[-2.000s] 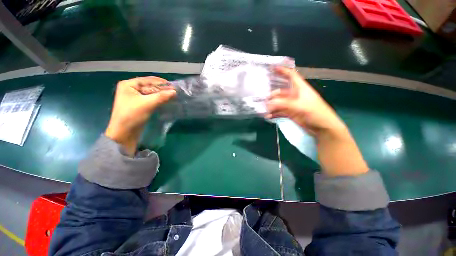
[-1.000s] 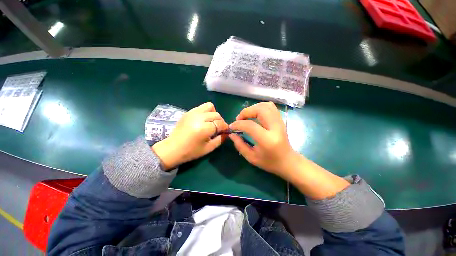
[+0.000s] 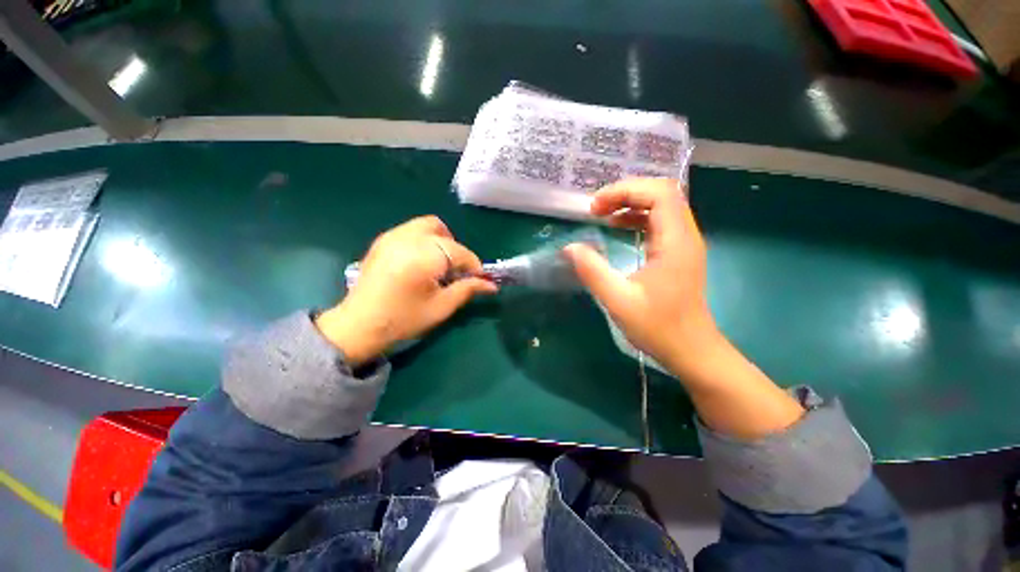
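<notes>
My left hand [image 3: 408, 285] is closed on a patterned part sheet [image 3: 500, 272]; a short end shows at its fingertips and a pale bit at its far left side. Most of the sheet is hidden by the hand. My right hand [image 3: 660, 279] is to the right, thumb and fingers apart. A blurred clear film [image 3: 554, 269] stretches from the part sheet to the right thumb; I cannot tell whether the right hand grips it. The thick stack of part sheets [image 3: 576, 151] lies just beyond the hands.
A second whitish stack [image 3: 45, 240] lies at the far left of the green bench [image 3: 783, 313]. A pale metal strip [image 3: 291, 131] runs behind. A red compartment tray [image 3: 895, 34] is at the upper right, a metal post [image 3: 67, 67] at the upper left, a red stool [image 3: 106, 480] below the bench edge.
The hands were together at the part sheet; now my right hand has moved right and up with its fingers spread. Blurred clear film shows between the hands. The sheet's left part is now mostly hidden.
</notes>
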